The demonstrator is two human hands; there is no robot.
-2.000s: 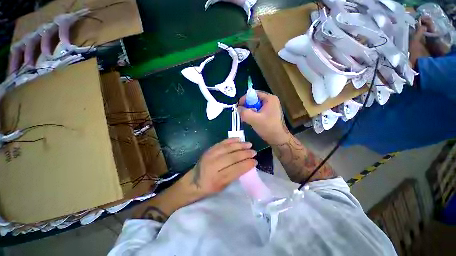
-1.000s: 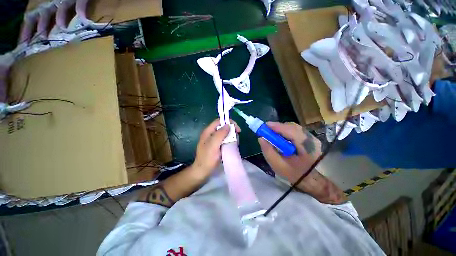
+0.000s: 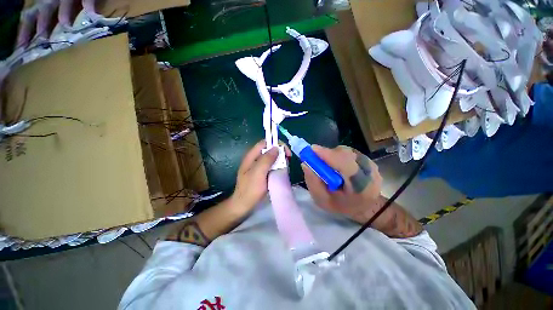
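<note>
My left hand (image 3: 253, 177) grips a pink-and-white cat-ear headband (image 3: 287, 209) near its white end, with the pink band running down towards my shirt. Its white pronged end (image 3: 270, 130) points away from me. My right hand (image 3: 342, 181) holds a blue glue bottle (image 3: 321, 166). The bottle's pale green nozzle (image 3: 281, 129) is at the prongs; whether it touches them I cannot tell. Loose headbands (image 3: 303, 66) lie on the dark green mat just beyond the prongs and partly overlap them in view.
Cardboard sheet (image 3: 79, 139) over stacked headbands stands at left, with black wires sticking out. A heap of headbands (image 3: 449, 66) lies on cardboard at right. A green strip (image 3: 212, 48) crosses behind the mat. Another person's blue sleeve (image 3: 491, 157) is at right. A black wire crosses the view.
My left hand has moved from lower on the band up to its white end. The bottle has swung from upright to slanted, and its nozzle has come in to the prongs.
</note>
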